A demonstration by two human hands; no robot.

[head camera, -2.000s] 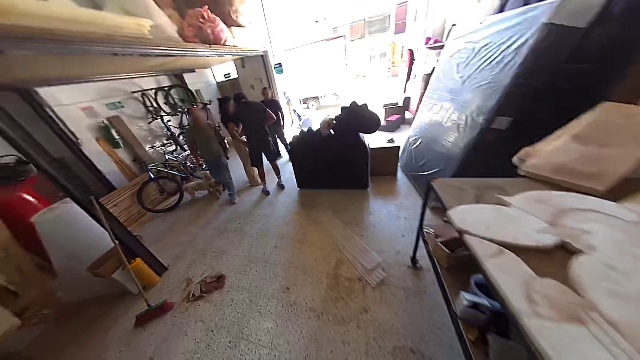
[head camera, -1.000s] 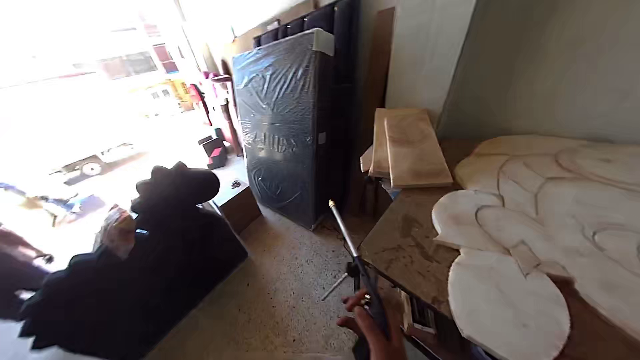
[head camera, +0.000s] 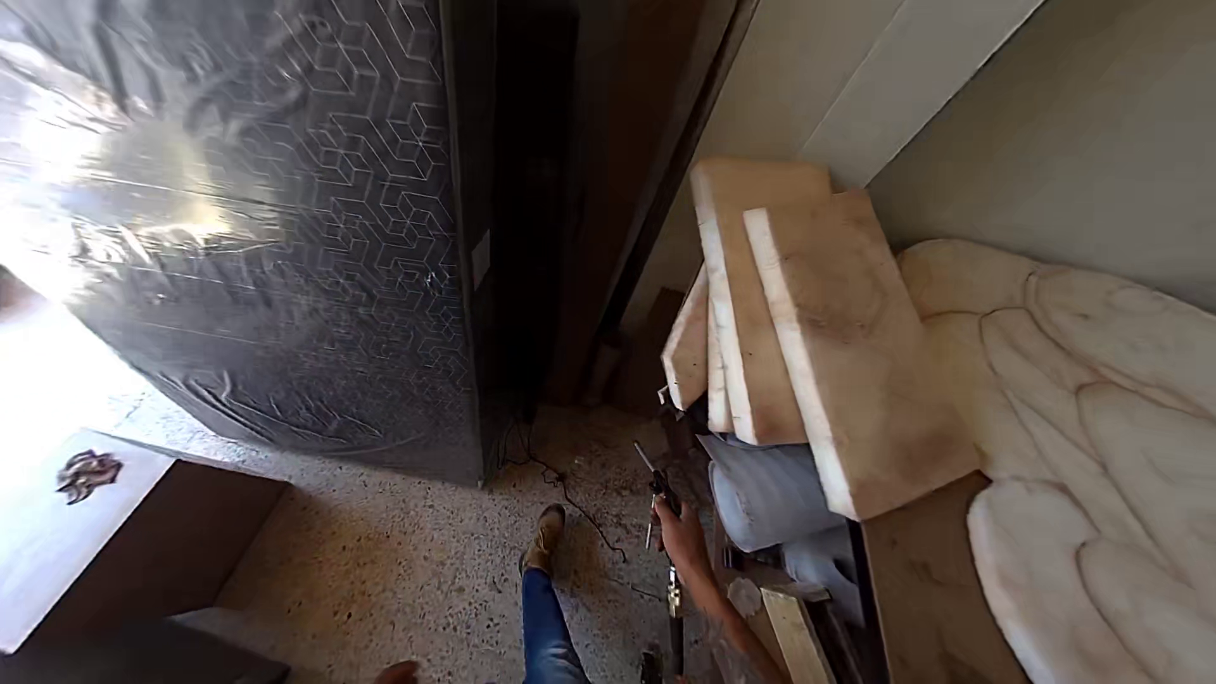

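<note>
My right hand (head camera: 679,532) grips a black spray gun (head camera: 663,486) with a thin metal nozzle and a brass fitting below, its hose running down out of view. The nozzle points up and away over the speckled floor, left of the worktable. At the bottom edge, only a small part of my left hand (head camera: 397,673) shows; whether it holds anything is hidden. To the right, foam slabs (head camera: 845,332) are stacked on the table's corner, beside large carved foam pieces (head camera: 1064,399) with curved outlines.
A plastic-wrapped mattress (head camera: 313,228) stands upright at the left. Below it is a box-like piece (head camera: 142,532) with a pale top and a crumpled thing on it. A dark cable (head camera: 570,494) lies on the floor near my boot (head camera: 544,540). Rolls (head camera: 774,489) and wood offcuts (head camera: 798,627) sit under the table.
The view has swung down and closer to the mattress and foam slabs. The black cut-out shape seen at the left one second ago is mostly out of view. The spray gun remains in my right hand.
</note>
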